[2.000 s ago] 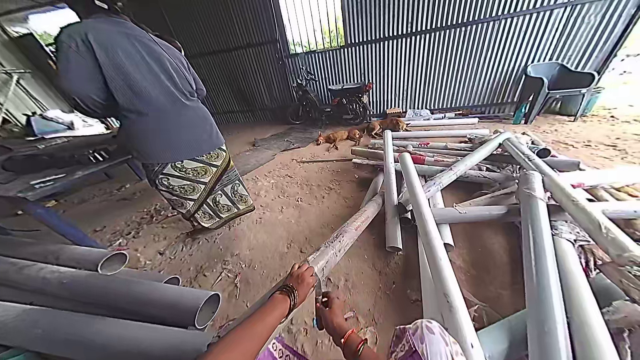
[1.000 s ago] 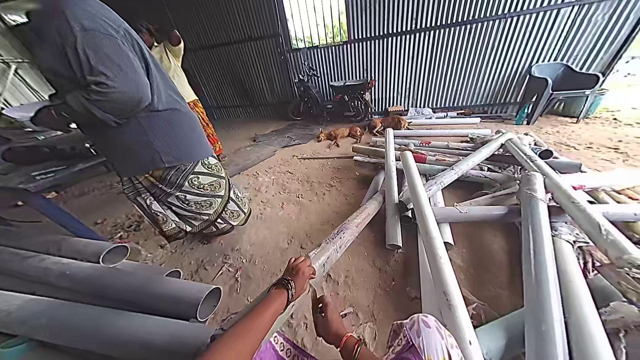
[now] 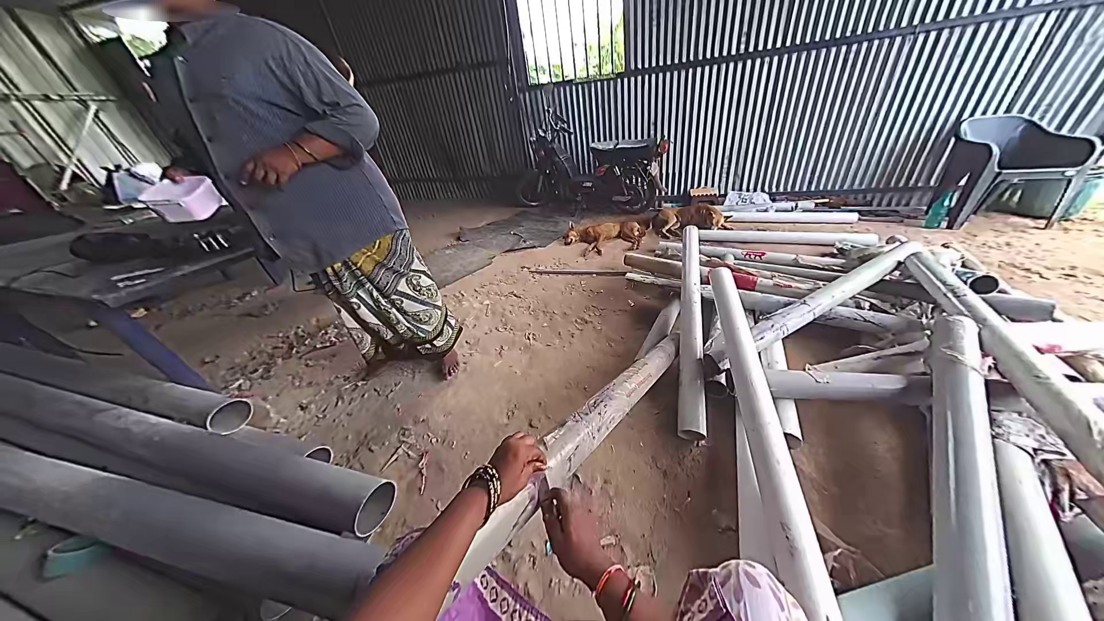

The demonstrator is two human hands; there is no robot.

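Note:
A long pale plastic pipe [image 3: 612,405] with scuffed, marked wrapping runs from my lap up toward the pile of pipes. My left hand [image 3: 517,461], with dark and gold bangles at the wrist, lies on top of this pipe with its fingers curled on the surface. Close beside it, at the pipe's right side, is my right hand [image 3: 571,530], wearing red and green bangles. Its fingers are bent near the pipe's surface; whether they pinch something there is too blurred to tell.
Grey pipes [image 3: 285,457] lie at the left. Pale pipes [image 3: 772,440] are piled crosswise at the right. A person [image 3: 302,155] stands beside a bench [image 3: 155,276] holding a pink tub [image 3: 183,198]. Dogs [image 3: 604,233] lie near a motorcycle [image 3: 595,168]; a plastic chair [image 3: 1026,155] stands behind.
The standing person has turned around toward me. A second person in yellow, seen behind one second ago, is now mostly hidden. My hands stay at about the same part of the pipe.

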